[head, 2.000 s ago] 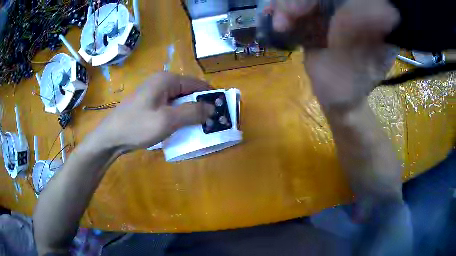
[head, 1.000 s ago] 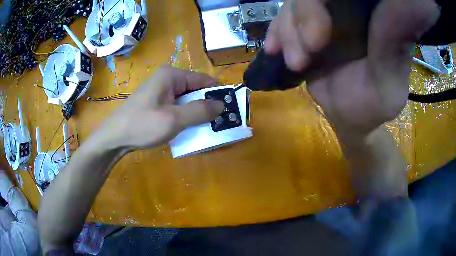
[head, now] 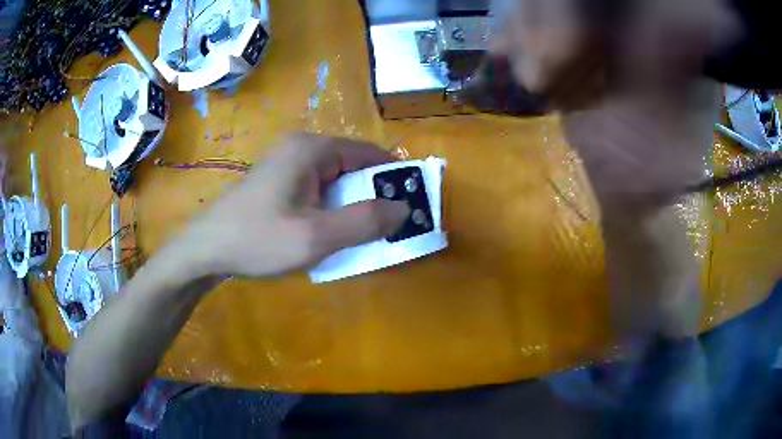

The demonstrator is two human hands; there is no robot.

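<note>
A white camera housing (head: 364,260) lies on the orange-yellow table in front of me. A black LED board (head: 414,225) with round silvery dots sits on its flat face. My left hand (head: 283,210) holds the housing, with a fingertip pressed on the board. My right hand (head: 592,60) is badly blurred at the upper right, near the screw feeder (head: 403,64). It is around a dark electric screwdriver (head: 506,86), also blurred. The bit cannot be made out.
Several white housings with antennas, one of them here (head: 124,116), stand at the left. A tangled dark pile of leads (head: 43,51) is at the far left. Another housing (head: 756,118) lies at the right edge. A cord (head: 729,177) runs off to the right.
A second ago the screwdriver's tip was at the board's upper corner. Now my right hand and the tool are away from it, up by the feeder. My left hand still holds the housing.
</note>
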